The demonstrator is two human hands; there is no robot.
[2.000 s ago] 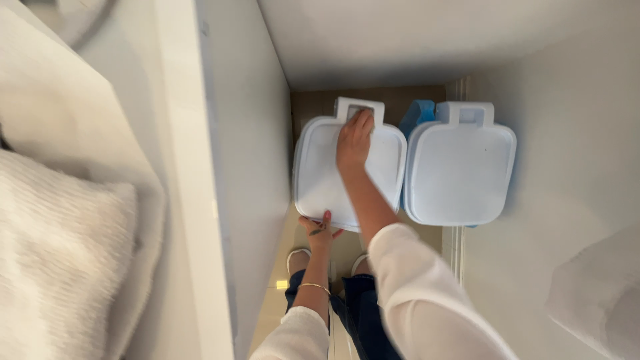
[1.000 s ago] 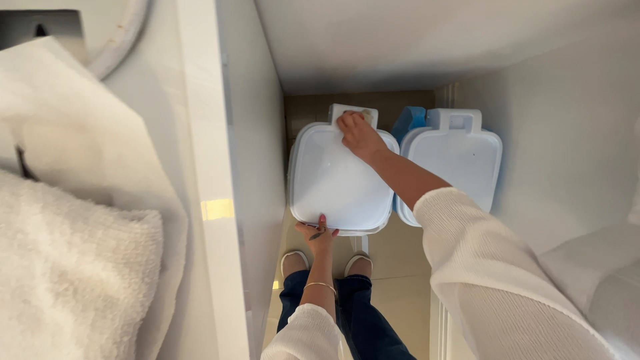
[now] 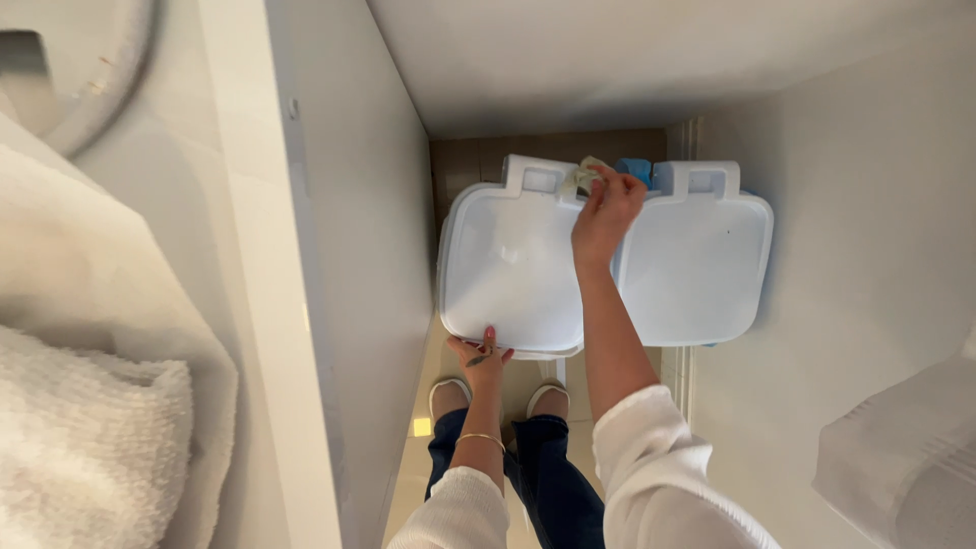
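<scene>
Two white lidded plastic bins stand side by side on the floor. My left hand holds the near edge of the left bin, its thumb on top of the lid and its fingers at the rim. Between the fingertips of my right hand is a crumpled pale piece of thin material, beside the left bin's handle. Close to that hand, on its right, are a blue plastic part and the right bin with its white handle.
A white panel rises on the left, and white walls stand behind and on the right. A white towel lies at the lower left. Below the bins are my feet on the tiled floor.
My right hand has moved right, off the left bin's handle, and the pale crumpled material now shows in its fingers. My left hand stays at the bin's near edge.
</scene>
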